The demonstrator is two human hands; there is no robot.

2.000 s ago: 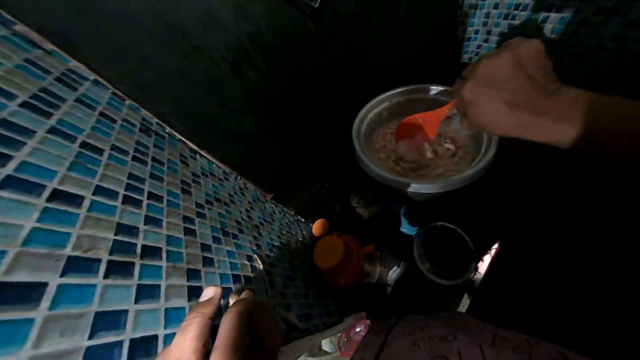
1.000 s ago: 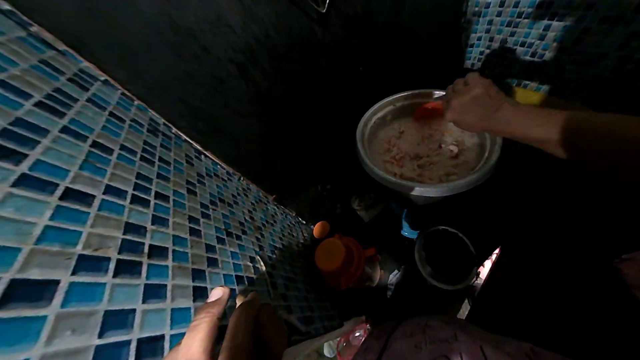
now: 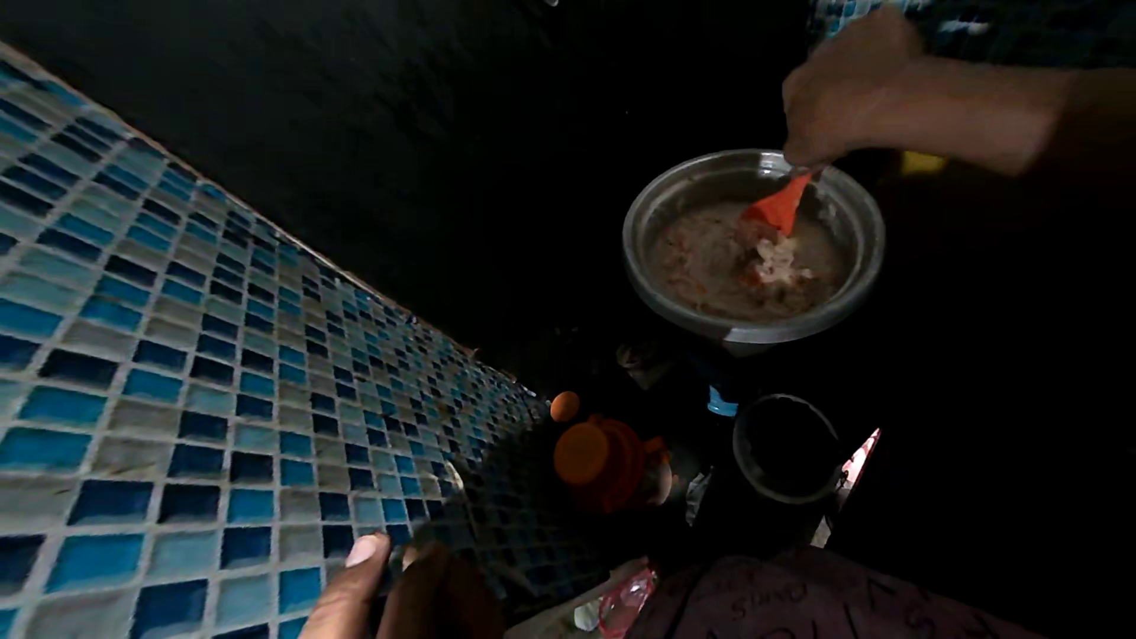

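My right hand (image 3: 848,93), at the upper right, grips an orange-red spatula or spoon (image 3: 781,206). Its head dips into a wet, brownish food mixture (image 3: 710,257) with a pale clump beside it, inside a round metal pot (image 3: 641,282). At the bottom left, my left hand (image 3: 390,581) is partly in the frame beside the mosaic tiles, thumb and a finger showing; the rest is in shadow, and whether it holds something cannot be made out.
Blue and grey mosaic tiles (image 3: 204,417) slope along the left. Below the pot are an orange plastic container (image 3: 603,466), a small round orange item (image 3: 564,406), a dark round vessel with a pale rim (image 3: 784,398) and a blue item (image 3: 721,404). Patterned cloth (image 3: 781,599) lies lower down.
The spatula head, near the pot's far rim one second ago, is now closer to the middle, where a pale clump shows. My left hand stays about where it was.
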